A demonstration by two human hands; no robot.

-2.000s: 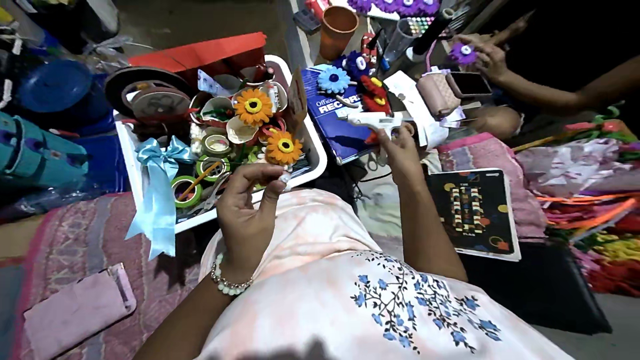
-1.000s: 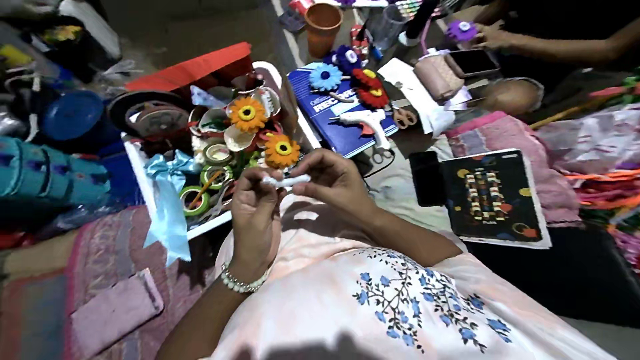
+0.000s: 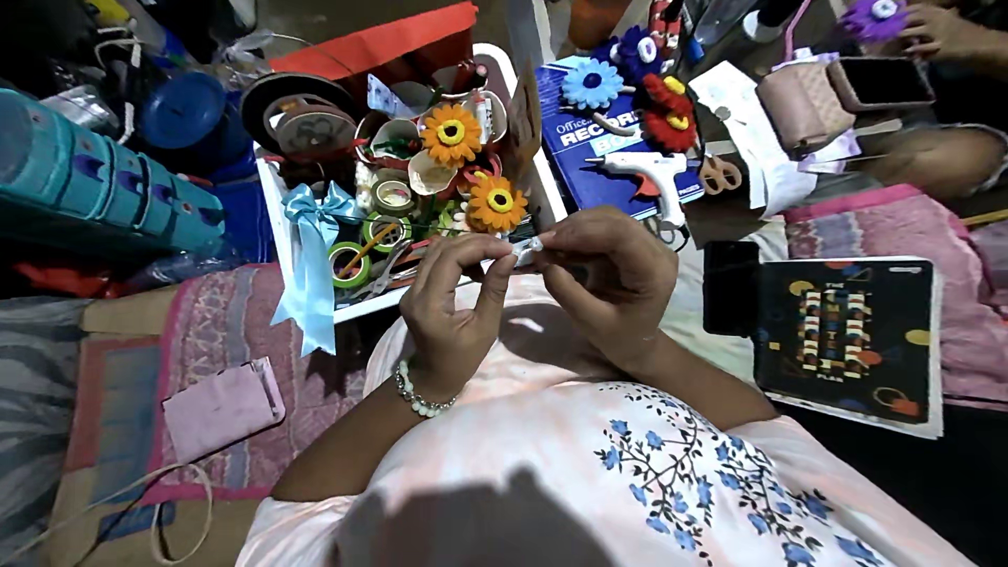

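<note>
Both hands meet above my lap, at the near edge of a white plastic basket (image 3: 370, 305). My left hand (image 3: 461, 315) pinches one end of a small whitish piece (image 3: 526, 250) between thumb and fingertips. The other end is between the thumb and fingers of my right hand (image 3: 610, 283). What the piece is made of cannot be told. Just beyond my fingertips, an orange flower (image 3: 498, 203) with a yellow and black centre stands in the basket. A white glue gun (image 3: 657, 177) lies on a blue record book (image 3: 583, 169), beyond my right hand.
The basket holds tape rolls (image 3: 350, 264), a spool (image 3: 315, 130) and a light blue ribbon bow (image 3: 321, 213). Scissors (image 3: 718, 175), a black phone (image 3: 731, 287) and a black-covered planner (image 3: 846, 339) are on the right. Teal drawers (image 3: 118, 177) stand left. Another person's hand (image 3: 941, 31) holds a purple flower.
The glue gun, in my right hand two seconds ago, now lies on the record book. My right hand has come over to my left, and both now hold the small piece.
</note>
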